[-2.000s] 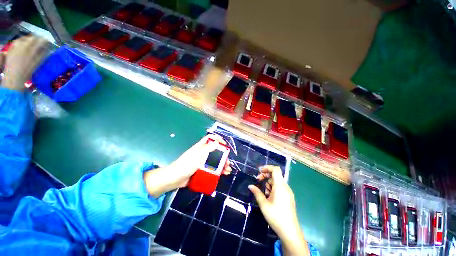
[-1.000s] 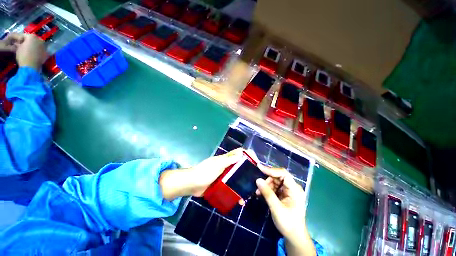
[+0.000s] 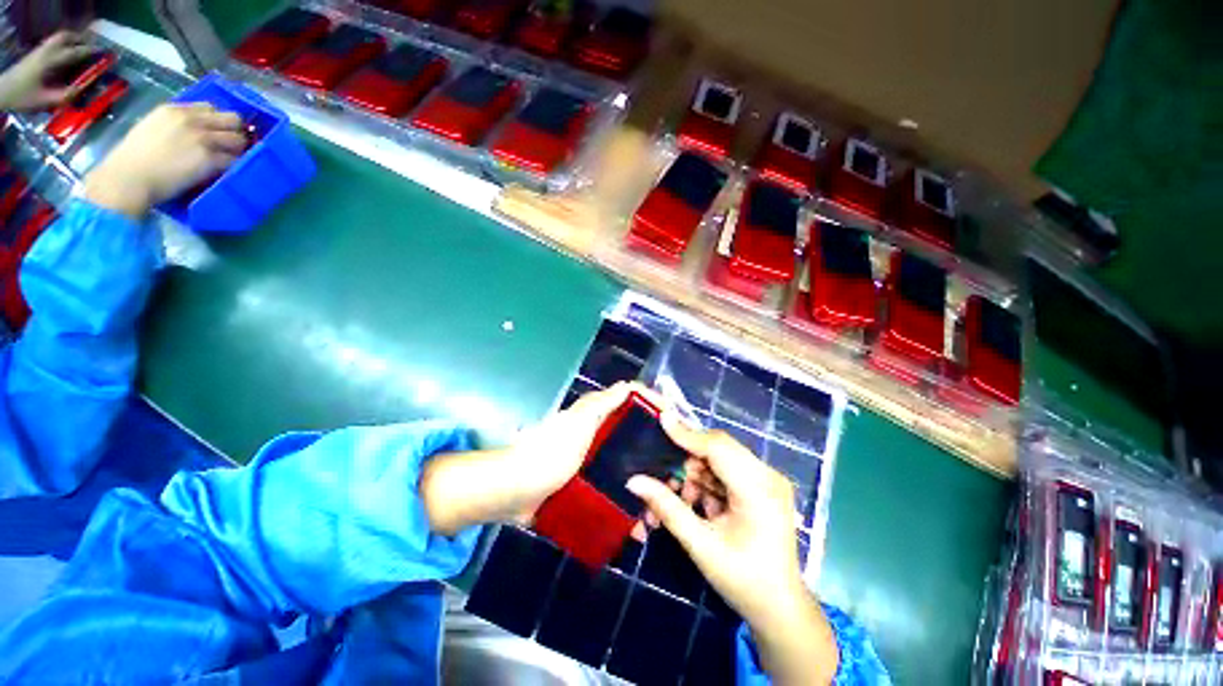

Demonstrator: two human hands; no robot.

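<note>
My left hand (image 3: 553,462) holds a red housing (image 3: 586,519) tilted above the panel tray (image 3: 838,449). A black display panel (image 3: 633,449) lies over the housing's window. My right hand (image 3: 731,516) is at the panel's right side, its thumb and fingers at the panel's edge; the thumb rests on or close to the black face. The white window frame does not show. Rows of black panels fill the tray under my hands.
Clear trays of red housings (image 3: 842,275) stand behind the work, another (image 3: 1127,570) at right. Cardboard lies at the back. A neighbouring worker's hand (image 3: 175,150) reaches into a blue bin (image 3: 275,172) at left. Another hand (image 3: 47,74) holds a red part at the far left.
The black panel has come onto the housing, covering its white-framed window. My right hand has moved from beside the housing onto the panel's edge. The neighbour's hand has moved into the blue bin.
</note>
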